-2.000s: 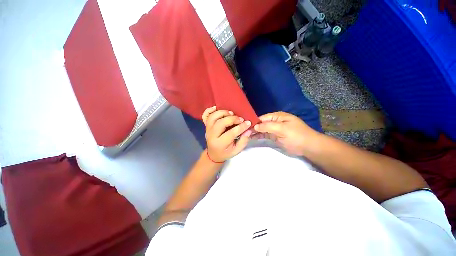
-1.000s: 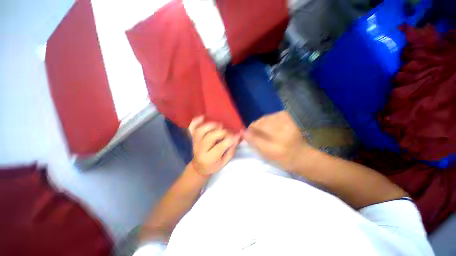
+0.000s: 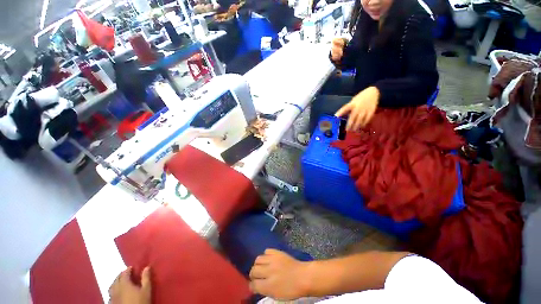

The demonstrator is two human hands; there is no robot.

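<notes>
A red cut panel [image 3: 178, 261] lies over the table's front edge towards my lap. My left hand [image 3: 131, 287] is at its left part, cut off by the lower edge of the picture, thumb and fingers apart; its hold on the cloth cannot be told. My right hand [image 3: 277, 274] is closed at the panel's lower right corner and pinches it. Another cut panel [image 3: 65, 267] lies at the left. A narrower red piece [image 3: 210, 181] lies right of the needle. The white sewing machine [image 3: 178, 133] stands behind, with its presser foot [image 3: 145, 189] at the left end.
A smartphone [image 3: 242, 149] and fabric scraps [image 3: 257, 127] lie on the table. A green ring [image 3: 182, 190] is near the needle. At the right, a blue crate [image 3: 332, 178] bears crumpled red cloth [image 3: 403, 160]. A person [image 3: 391, 65] in black sits behind it, one hand over the crate.
The view has swung up and to the right, bringing the machine, crate and person into view. My left hand has moved away from my right hand, leftward along the panel.
</notes>
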